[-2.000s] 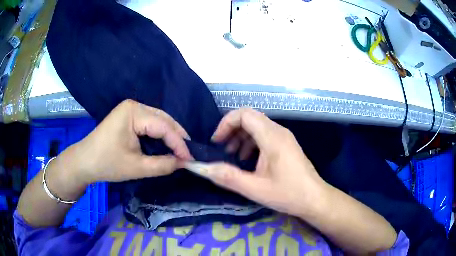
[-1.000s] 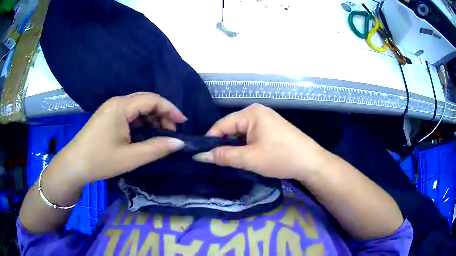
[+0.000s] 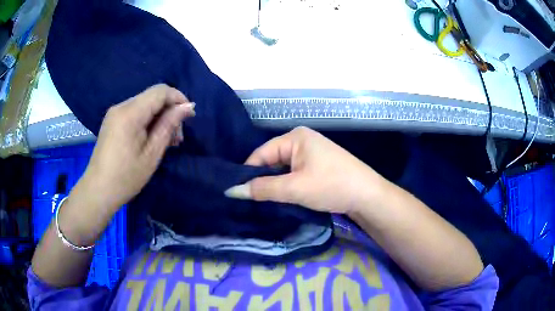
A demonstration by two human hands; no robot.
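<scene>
The dark navy trouser leg (image 3: 152,67) runs from the upper left of the white table down over its front edge to my lap. Its open end, with a pale grey raw edge (image 3: 243,244), lies against my purple shirt. My right hand (image 3: 310,176) pinches the cloth between thumb and fingers at the middle. My left hand (image 3: 137,136) is raised over the cloth at the left, thumb and fingertips close together. Whether anything thin is between them cannot be told.
A ruler tape (image 3: 365,109) runs along the table's front edge. Green and yellow loop handles (image 3: 449,36) and an orange-brown handled tool (image 3: 478,58) lie at the upper right. Blue crates (image 3: 61,200) stand below the table. More dark cloth (image 3: 438,194) hangs at the right.
My left hand has let go of the cloth at the middle and moved up and left. My right hand keeps its pinch. The view has shifted slightly.
</scene>
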